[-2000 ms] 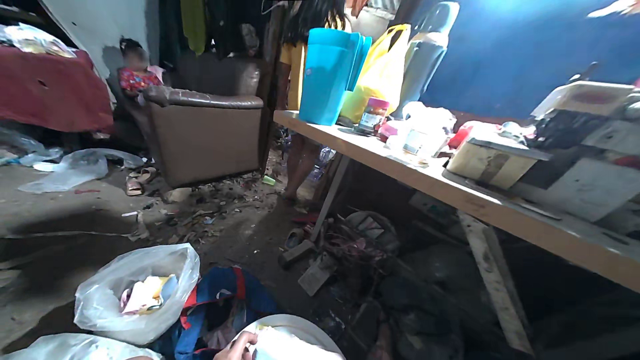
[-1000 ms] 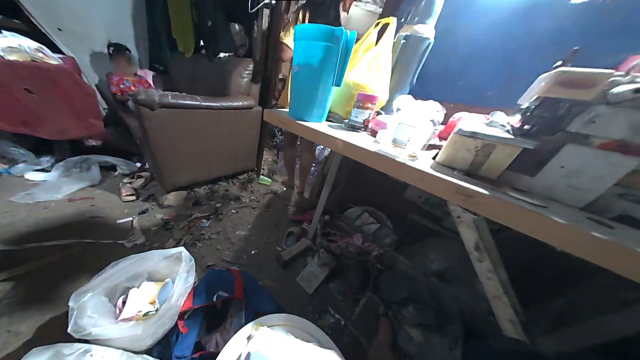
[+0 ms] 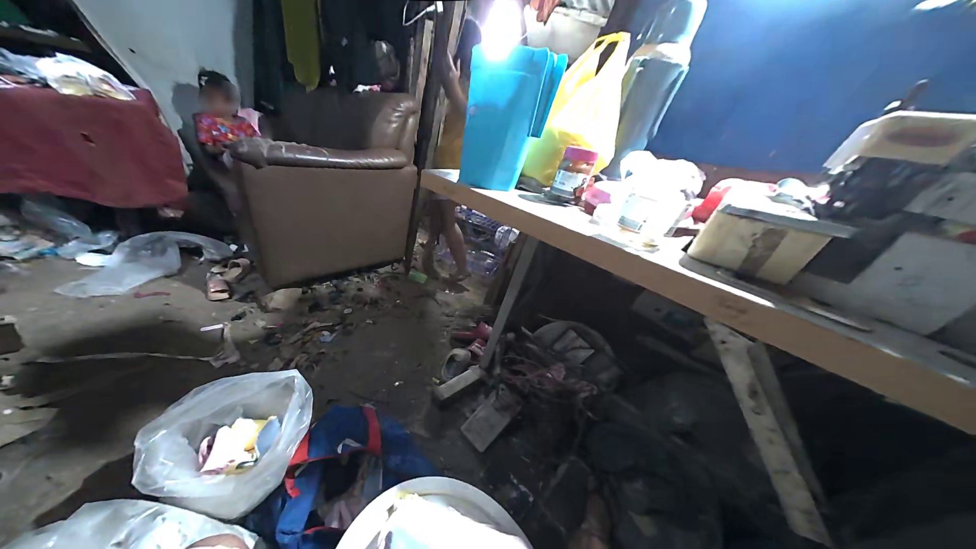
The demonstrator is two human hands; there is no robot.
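At the bottom edge, a small patch of skin, seemingly my left hand [image 3: 217, 541], shows over a clear plastic bag [image 3: 114, 524]; its fingers are hidden. My right hand is out of view. A round white container [image 3: 366, 526] at the bottom centre has white material [image 3: 438, 526] in it. To its left lies a blue bag with red trim [image 3: 404, 446]. Further left, an open translucent plastic bag [image 3: 183, 415] holds crumpled white and yellow pieces [image 3: 236, 446].
A wooden table [image 3: 610, 263] at right bears a blue pitcher [image 3: 499, 114], a yellow plastic bag [image 3: 583, 107], jars and boxes. A brown armchair [image 3: 328, 217] stands behind, with a seated person [image 3: 219, 126] beside it. Another person [image 3: 450, 236] stands behind the table. Litter covers the floor.
Two seconds ago a hand was at the left side of the round white container, by the white material; it is no longer there. The person behind the table has shifted, with an arm now raised.
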